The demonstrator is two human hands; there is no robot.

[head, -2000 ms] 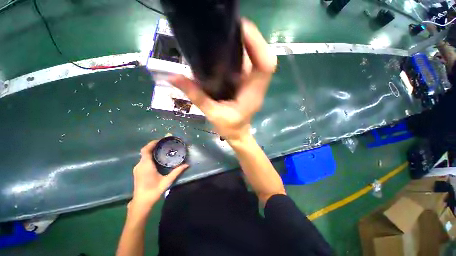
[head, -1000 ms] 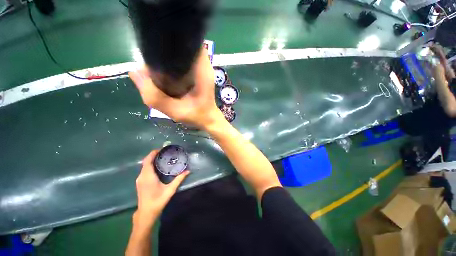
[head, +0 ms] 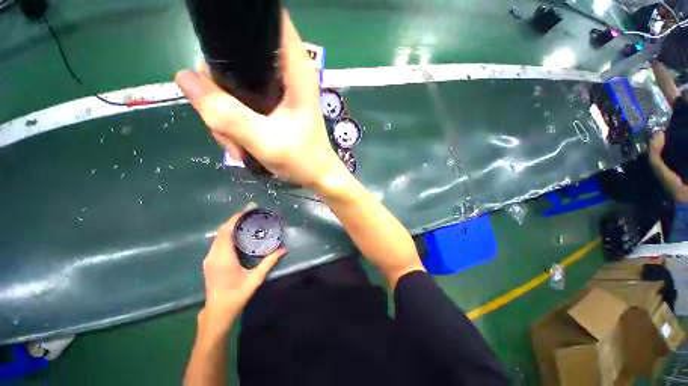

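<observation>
My left hand (head: 226,268) holds a round black cylindrical unit (head: 259,233) near the bench's front edge, its dark grey end face with small holes turned up. My right hand (head: 279,136) is wrapped around the thick black barrel of the electric screwdriver (head: 238,49), above and behind the unit. The screwdriver is large and close to the camera; its bit is hidden by my right hand. The white and blue screw feeder (head: 315,56) is mostly hidden behind my right hand.
Two white-faced round parts (head: 347,133) and a dark dish stand beside the feeder. Loose screws dot the green bench (head: 453,151). A black cable with a red part (head: 139,102) lies on the rail. Blue stool (head: 462,245) and cardboard boxes (head: 603,317) stand beyond the front edge; another person works at right.
My right hand and the screwdriver have moved left, uncovering the round parts and covering most of the feeder. My left hand still holds the unit in nearly the same place.
</observation>
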